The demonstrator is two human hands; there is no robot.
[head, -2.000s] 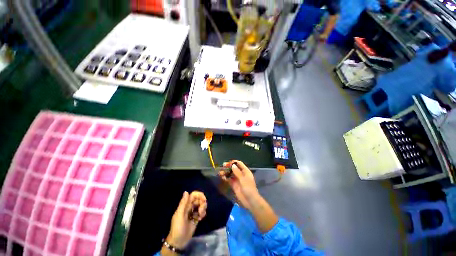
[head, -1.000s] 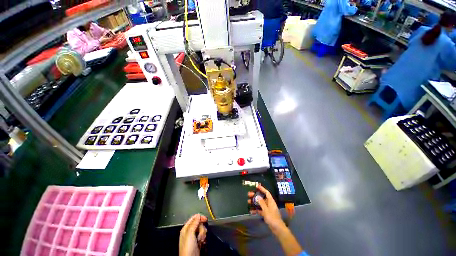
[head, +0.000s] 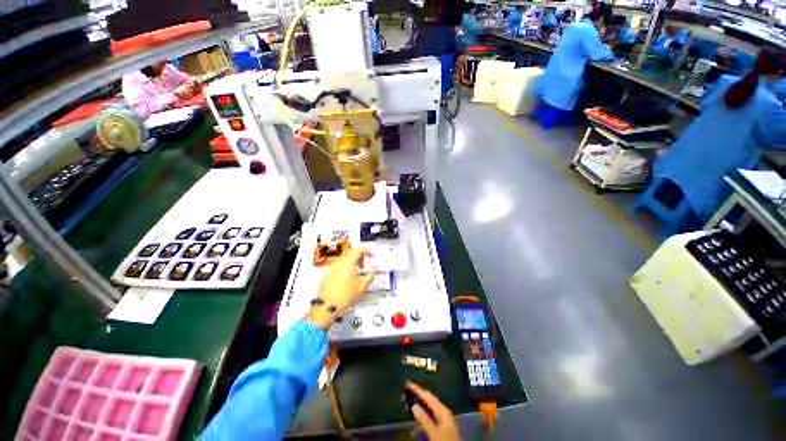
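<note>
My left hand (head: 346, 280) reaches over the white machine plate, just in front of the orange fixture (head: 330, 249); its fingers are partly spread, and I cannot tell whether it holds anything. The black fixture (head: 379, 229) sits right of the orange one, below and to the right of the brass dispensing head (head: 357, 164). My right hand (head: 433, 415) is at the bottom, low over the bench front edge, with a small black housing (head: 410, 398) at its fingertips.
The teach pendant (head: 477, 351) lies right of the machine base, with a small metallic strip (head: 420, 362) in front of the base. The white parts tray (head: 271, 200) with black frames and the pink tray (head: 195, 372) are on the left bench. People in blue work at the far right.
My left hand has moved forward from the bench edge to the machine plate. My right hand has moved lower in view. The dispensing head now stands clear of the black fixture.
</note>
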